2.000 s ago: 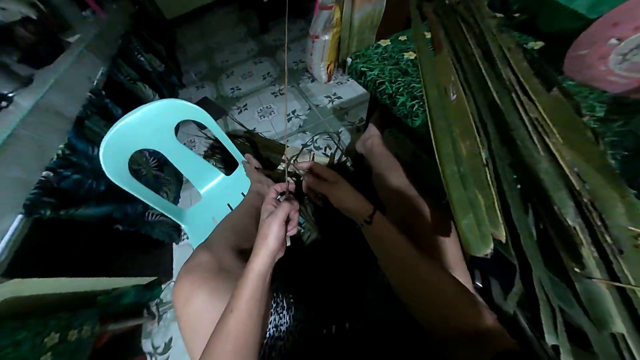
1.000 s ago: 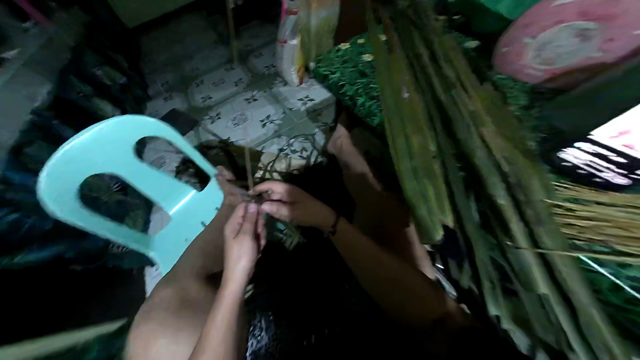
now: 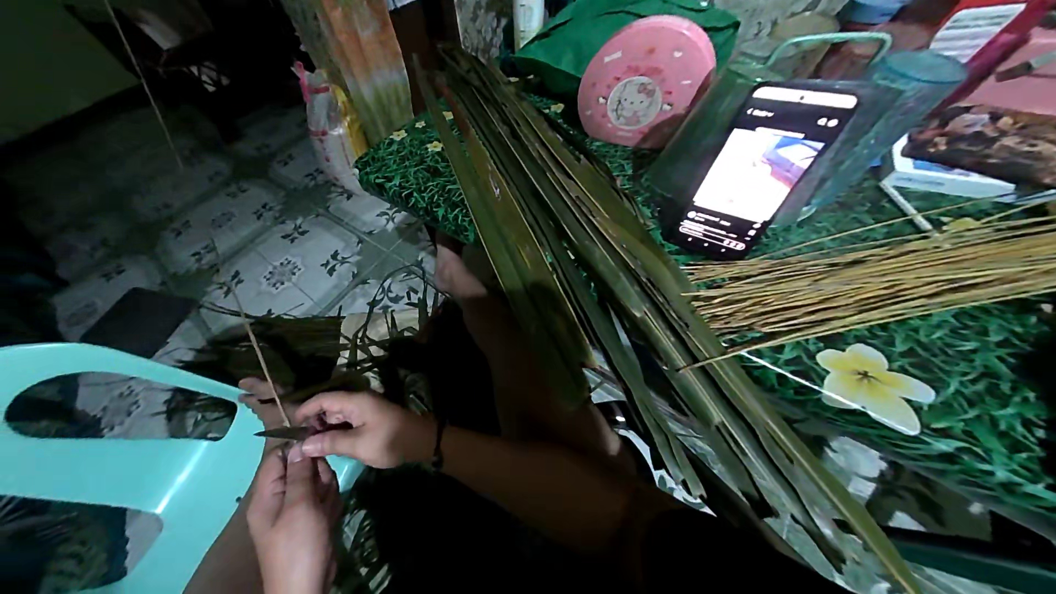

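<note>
Between my hands a long thin leaf midrib [image 3: 257,351] rises toward the upper left. My right hand [image 3: 363,427] is closed on a small knife [image 3: 285,432], its pointed blade lying across the midrib and pointing left. Just below, my left hand [image 3: 295,520] pinches the lower end of the midrib, with the fingertips of both hands nearly touching. Right of my right arm lies a pile of long green palm leaflets [image 3: 569,239]. A bundle of thin tan midribs [image 3: 866,285] rests farther right on the table.
A turquoise plastic chair [image 3: 148,470] stands at the left. On the grass-patterned tablecloth [image 3: 990,363] are a lit phone [image 3: 763,169], a pink round fan [image 3: 648,81] and a green plastic container [image 3: 899,107]. Leaf scraps [image 3: 388,330] lie on the tiled floor [image 3: 280,264], near a plastic sack [image 3: 326,132].
The view has swung right, bringing the phone and tan bundle fully in. Both hands stay together at the midrib, and the blade now shows clearly across it.
</note>
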